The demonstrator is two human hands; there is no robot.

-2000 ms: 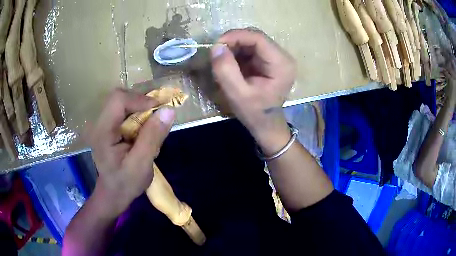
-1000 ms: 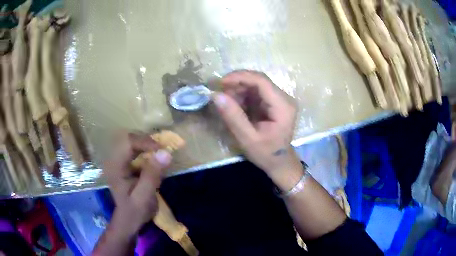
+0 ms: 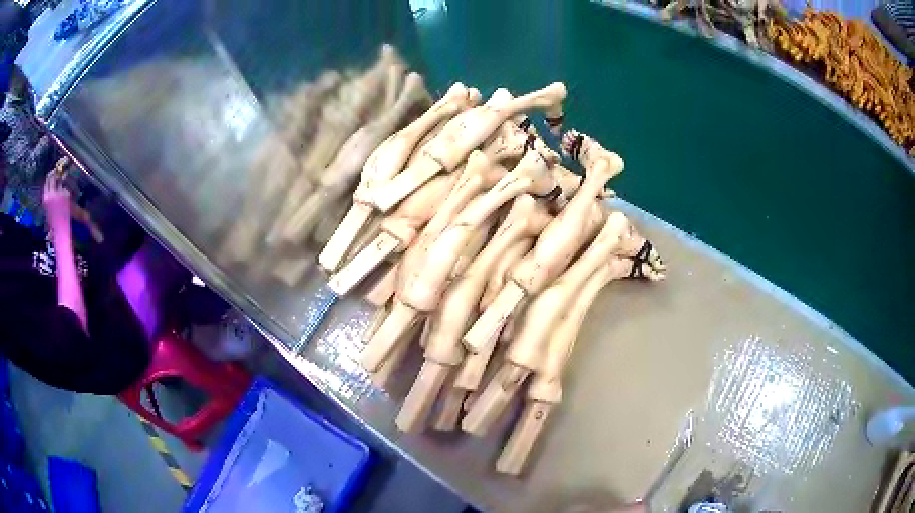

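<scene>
A pile of tan carved shaft pieces point(image 3: 472, 230) lies in the middle of the view, overlapping, with squared tenon ends towards the near edge. Black cord point(image 3: 642, 259) is wrapped round some carved heads at the far end. The white glue dish point(image 3: 708, 508) is cut off by the bottom edge, beside a dark wet stain. My left and right hands are not recognisable in view. A thin skin-toned sliver shows at the bottom edge left of the dish; I cannot tell what it is.
A clear upright sheet point(image 3: 201, 110) stands left of the pile, with blurred tan shapes showing in it. Beyond the table is a green surface point(image 3: 682, 150) with orange pieces point(image 3: 853, 70). A white bottle point(image 3: 891, 426) is at right. A seated person, red stool point(image 3: 191, 386) and blue crate point(image 3: 291, 451) are at left.
The view has swung left onto the pile. The dish has shifted to the bottom edge. Both hands and the held shaft piece have gone from recognisable view.
</scene>
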